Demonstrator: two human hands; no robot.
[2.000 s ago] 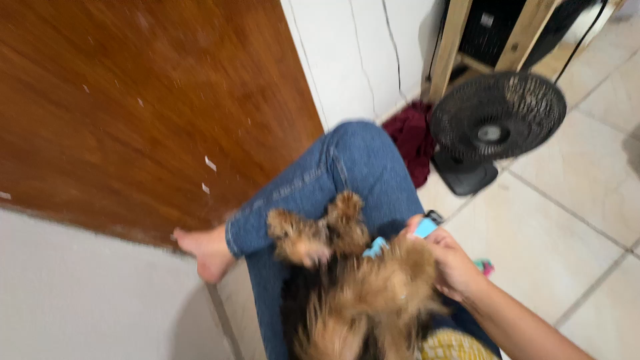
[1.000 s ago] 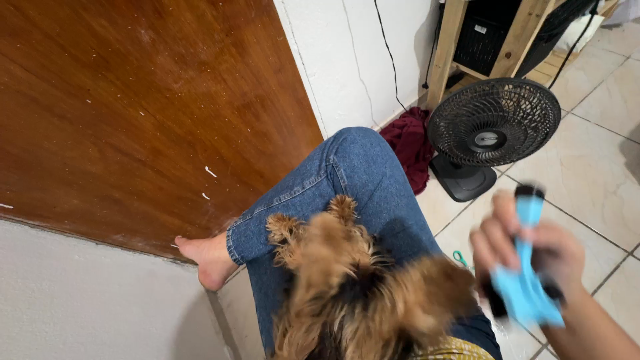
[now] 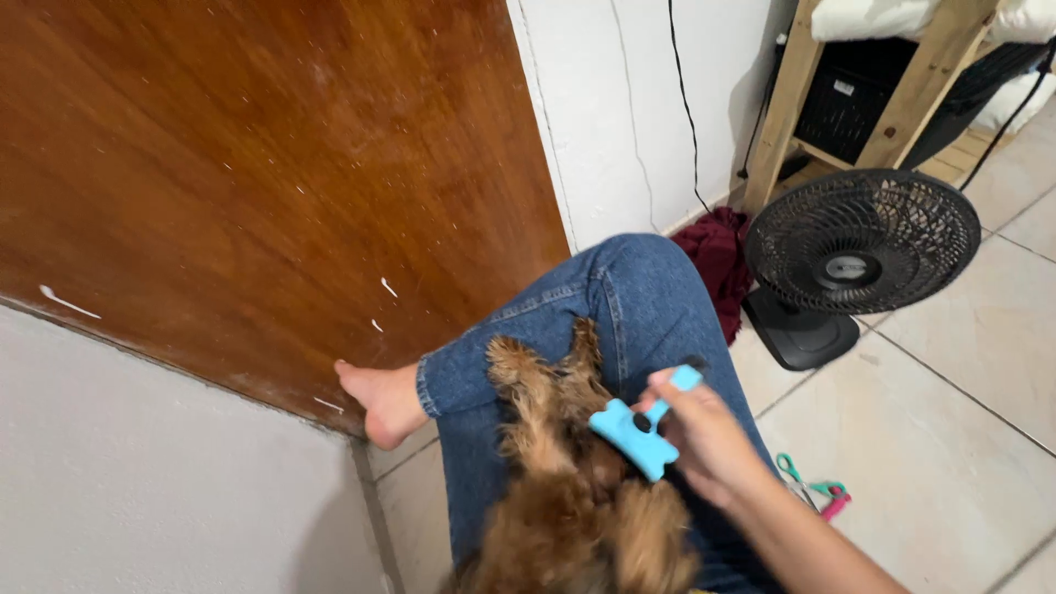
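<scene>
My right hand [image 3: 701,433] grips the handle of a light blue pet grooming brush [image 3: 635,437] with black parts. The brush head is over the body of a small brown long-haired dog [image 3: 536,528], close to its fur; whether it touches cannot be told. The dog lies on my lap, on blue jeans [image 3: 652,313], with two paws stretched toward my bent knee. Its head and ears are at the bottom edge, partly blurred. My left hand is out of view.
A black fan [image 3: 862,243] stands on the tiled floor beside a wooden frame [image 3: 784,124] and a dark red cloth [image 3: 718,256]. Green-handled scissors [image 3: 813,487] and a pink item [image 3: 836,503] lie at right. A brown wooden door [image 3: 289,206] is at left, near my bare foot [image 3: 388,404].
My right hand, with the blue brush, was out to the right of the dog a second ago and has moved left, over its body.
</scene>
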